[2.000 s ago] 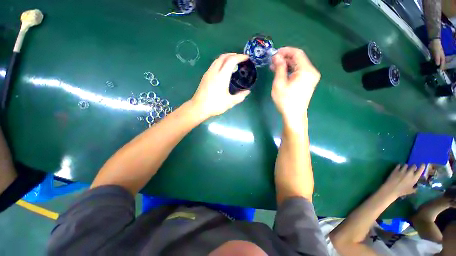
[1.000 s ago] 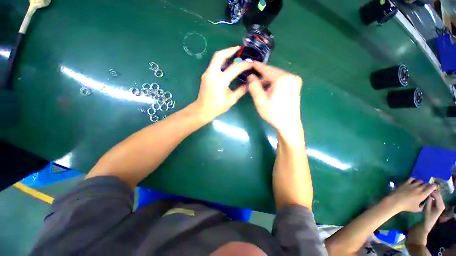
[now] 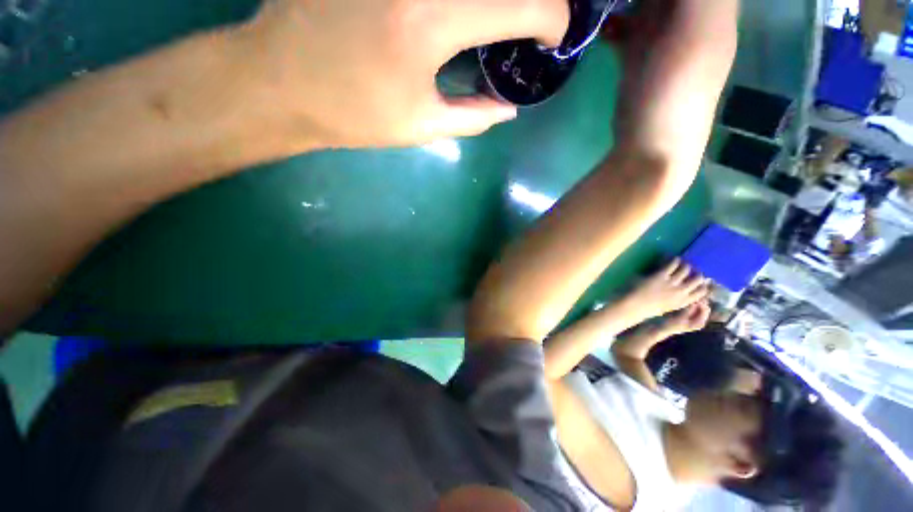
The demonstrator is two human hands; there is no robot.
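Observation:
A black housing is at the top centre, its round face towards me, with small shiny marks on it. My left hand grips it from the left, fingers above and thumb below. A thin white wire loops beside the housing at its upper right. My right hand is at the top, right of the housing; its back shows, blurred, and its fingers are cut off or hidden. Whether it holds anything does not show.
Two black cylinders lie on the green bench at the right. A blue box is by the hands of a person in a white shirt. Cluttered stations and a fan-like round thing are further right.
The view has tilted and swung right. The housing and both hands now show larger at the top. The silver rings and the long-handled tool have left the view. The white wire now shows beside the housing.

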